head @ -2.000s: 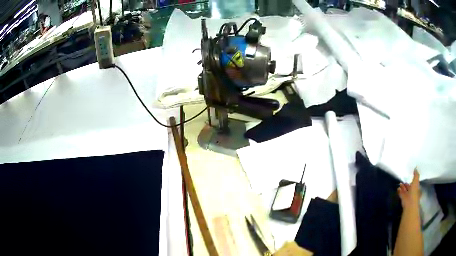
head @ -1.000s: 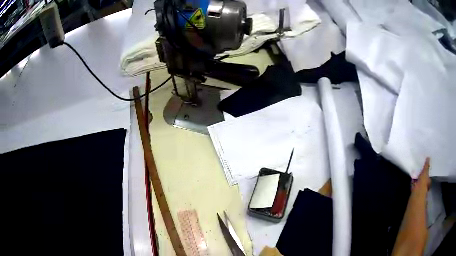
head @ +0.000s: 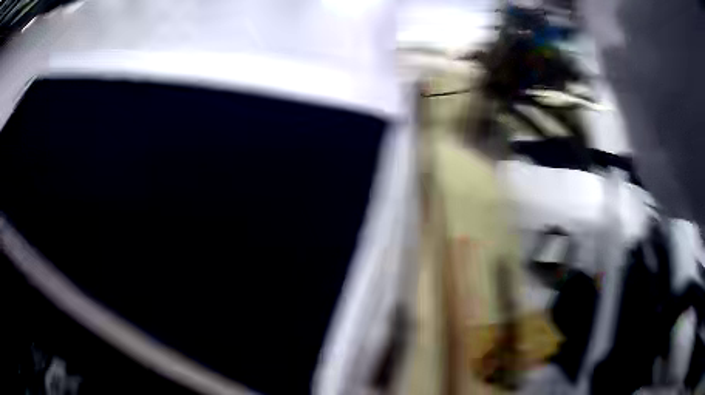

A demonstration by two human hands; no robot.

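Note:
The view is strongly blurred. Dark navy fabric (head: pixel 201 216) lies flat on the white table (head: pixel 232 69), filling the left and middle. A large grey-white sheet (head: pixel 657 100), probably paper, rises across the upper right corner. A pale roll (head: pixel 607 301) lies lengthwise at the right, beside dark fabric pieces (head: pixel 576 308). A white paper sheet (head: pixel 556 193) lies left of the roll's upper part. I cannot make out either of my hands.
The cutting machine (head: pixel 533 58) stands at the upper right as a dark blur. A brown wooden stick (head: pixel 448 308) runs along the yellowish strip (head: pixel 471 200). A small box-like thing (head: pixel 553 251) lies on the white paper. The table's near edge (head: pixel 116 328) curves across the lower left.
My view has swung left, so the navy fabric fills more of it and the machine appears farther right. My right hand, earlier at the white paper on the right, no longer shows.

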